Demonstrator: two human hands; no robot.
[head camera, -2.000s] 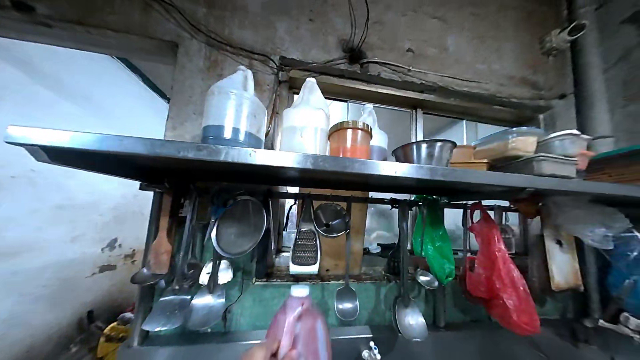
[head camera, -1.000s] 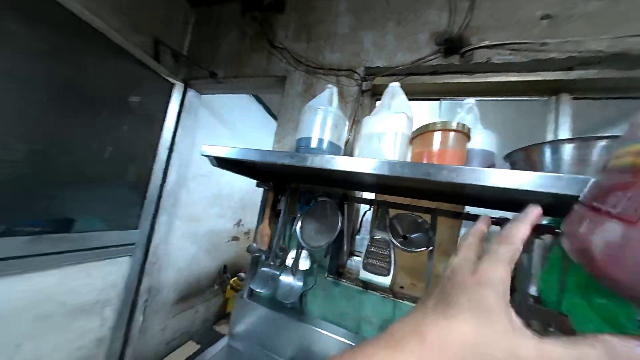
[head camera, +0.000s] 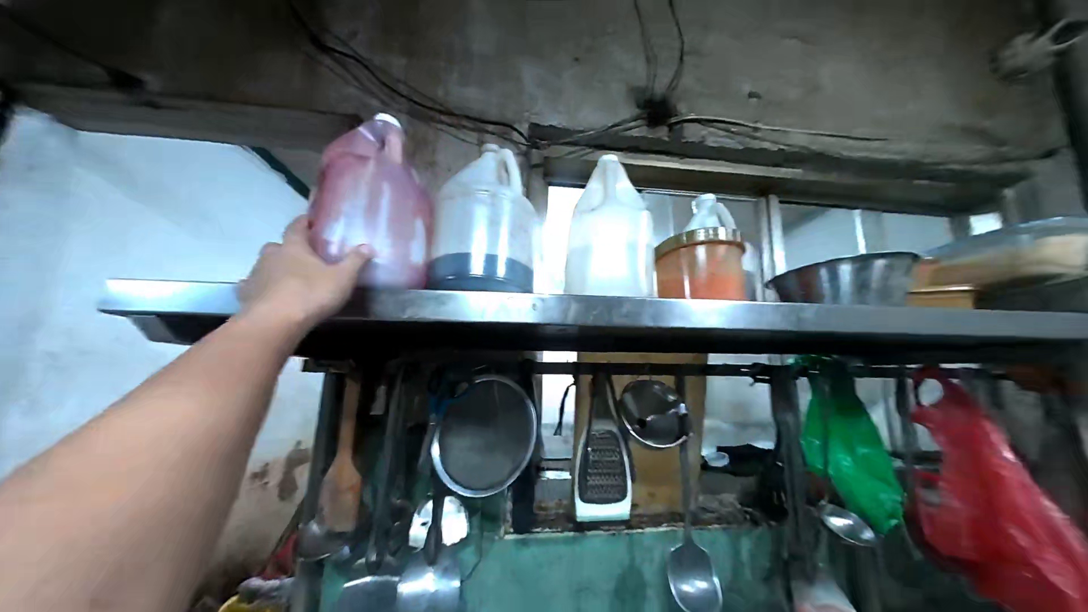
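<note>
My left hand (head camera: 302, 272) reaches up from the lower left and grips the lower part of a translucent plastic jug (head camera: 374, 208) with pinkish-red contents and a white cap. The jug is upright at the left part of the stainless-steel shelf (head camera: 595, 308); whether its base rests fully on the shelf cannot be told. Just right of it stands a jug with dark blue liquid (head camera: 483, 225), then a whitish jug (head camera: 609, 234). An orange tub with a gold-coloured lid (head camera: 701, 268) and a metal bowl (head camera: 846, 279) follow. My right hand is out of view.
Below the shelf hang a round strainer (head camera: 484, 435), a grater (head camera: 604, 467), a small strainer (head camera: 653, 412), a wooden spatula (head camera: 342, 489), a metal spoon (head camera: 694, 574), a green plastic bag (head camera: 850, 455) and a red one (head camera: 994, 501). Lidded containers (head camera: 1016, 251) stand at the shelf's right.
The pinkish-red jug, held low in front of the hanging utensils two seconds ago, is now up at the shelf's left part, beside the blue-liquid jug. The view has swung left and back.
</note>
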